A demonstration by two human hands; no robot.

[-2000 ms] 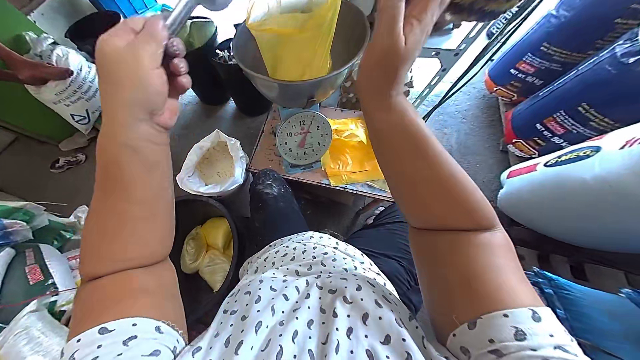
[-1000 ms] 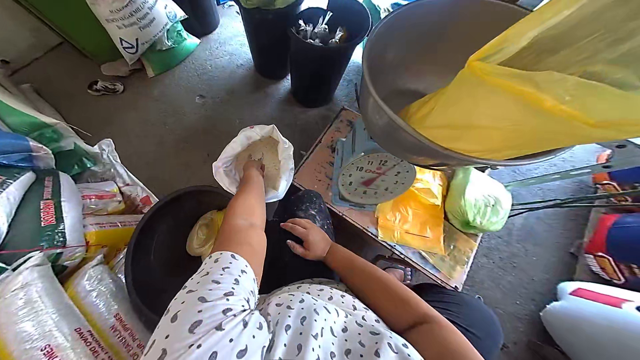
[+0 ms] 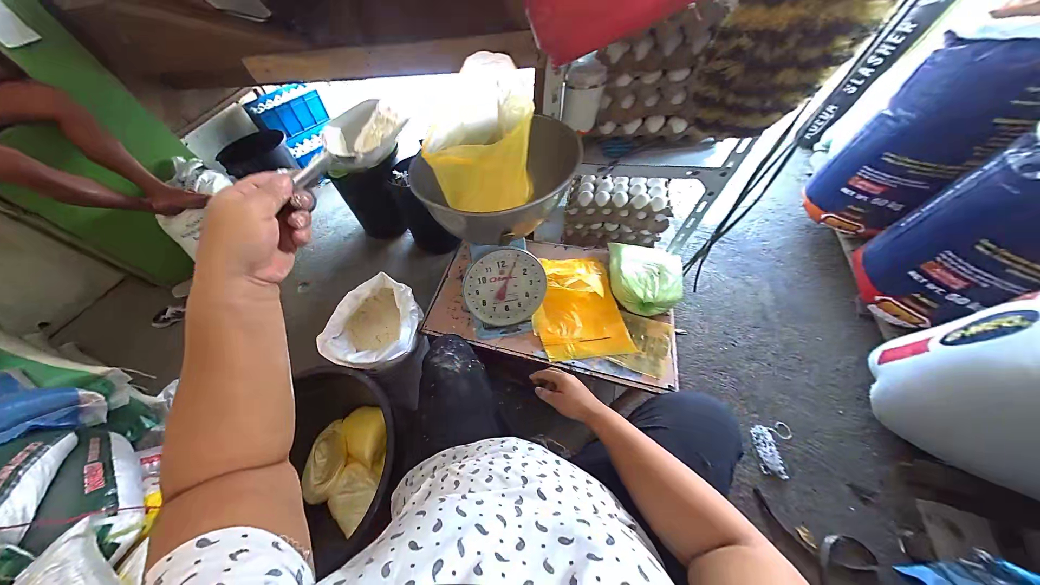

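Note:
My left hand (image 3: 272, 219) grips the handle of a metal scoop (image 3: 366, 134) raised at upper left, with pale powder in it. To its right, a yellow plastic bag (image 3: 479, 162) stands open-mouthed in the metal bowl (image 3: 556, 175) of a dial scale (image 3: 504, 286). My right hand (image 3: 565, 392) hangs by the near edge of the low table, its fingers loosely curled, apparently holding nothing. A white sack (image 3: 372, 321) of pale powder stands below the scoop. Filled yellow bags (image 3: 349, 459) lie in a black tub (image 3: 386, 496) beside my left leg.
Flat yellow bags (image 3: 577, 313) and a green plastic bundle (image 3: 646, 278) lie on the low table (image 3: 662, 366). Egg trays (image 3: 621, 199) stand behind. Large blue sacks (image 3: 959, 236) are at right, other sacks (image 3: 81, 487) at left. Another person's arms (image 3: 81, 146) reach in at upper left.
My left hand was in the white sack one second ago; now it is raised with the loaded scoop. My right hand has moved from my lap toward the table edge. The view has shifted widely.

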